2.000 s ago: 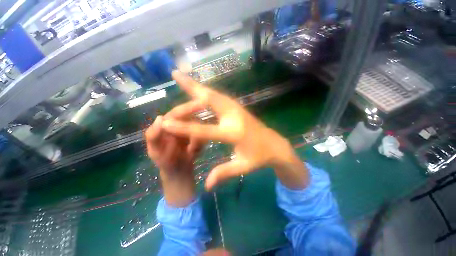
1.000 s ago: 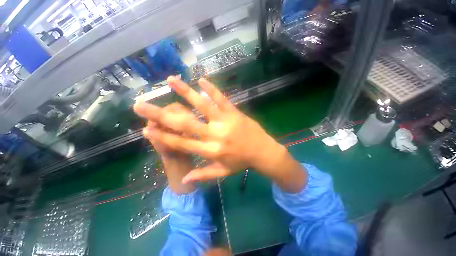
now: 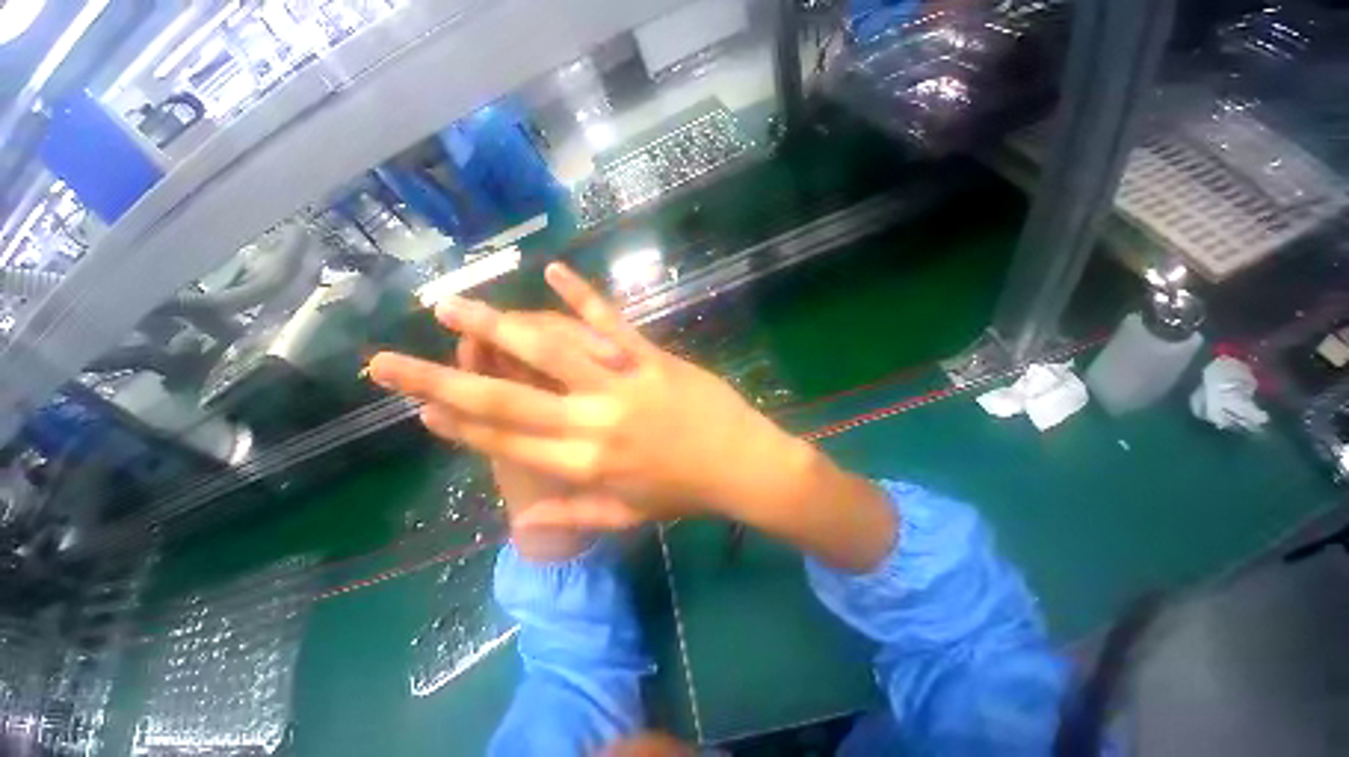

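Note:
My right hand (image 3: pixel 629 429), bare, lies across my left hand (image 3: pixel 521 485) above the green bench mat (image 3: pixel 799 629). The right hand's fingers are apart and point up and left, and no object shows in it. My left hand is mostly hidden behind the right, so its fingers and palm cannot be made out clearly. The two hands touch. Both wrists come out of blue sleeves. A slim dark stick (image 3: pixel 737 541) lies on the mat just below the right wrist, partly covered.
A whitish pump bottle (image 3: pixel 1142 362) stands at the right between two crumpled white wipes (image 3: pixel 1040 394) (image 3: pixel 1229 394), beside a metal post (image 3: pixel 1073 192). Clear trays (image 3: pixel 222 658) (image 3: pixel 466 629) lie at the lower left. A pale slotted tray (image 3: pixel 1221 200) is at the upper right. A blue-clad person (image 3: pixel 503 170) is opposite.
The right hand has slid left and down over the left hand, covering more of it. The view has shifted, so the bottle and wipes sit farther right.

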